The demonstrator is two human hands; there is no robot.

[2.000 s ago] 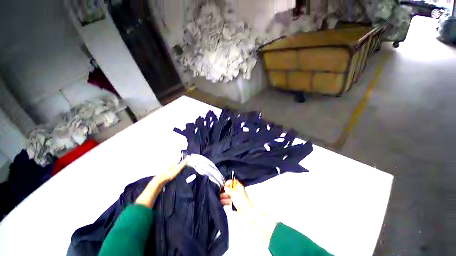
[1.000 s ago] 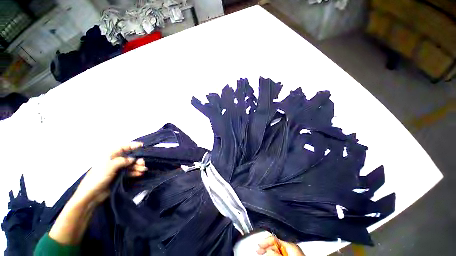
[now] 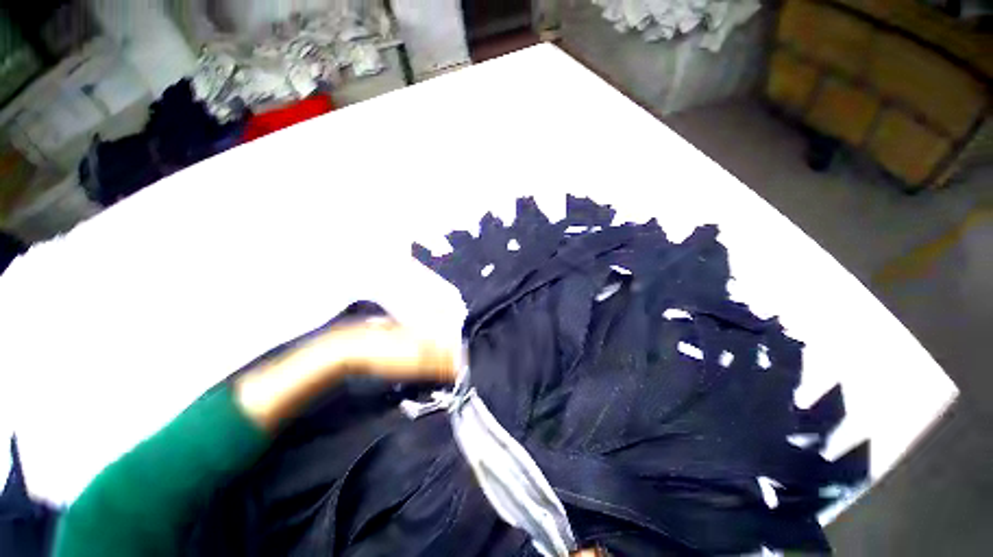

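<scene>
A large bundle of dark navy-black fabric strips (image 3: 610,370) lies on the white table, its cut ends fanned out to the upper right, with white tags among them. A pale grey-white tie band (image 3: 506,470) with a small knot runs around the bundle's neck. My left hand (image 3: 397,350), motion-blurred, is over the bundle just beside the knot; its fingertips are hard to make out. Of my right hand (image 3: 588,553) only a small bit shows at the bottom edge, by the band's lower end. Whether it holds a tool is not visible.
The white table's (image 3: 436,174) right corner points to the right. A tan wheeled bin (image 3: 860,93) stands on the floor at upper right. Off-white fabric piles (image 3: 316,65), a red item (image 3: 285,115) and dark fabric (image 3: 180,131) lie beyond the table's far left edge.
My left hand has moved right from the strips on the left to beside the knot. My right hand, earlier with an orange-handled tool, has dropped almost out of the picture. The view has shifted.
</scene>
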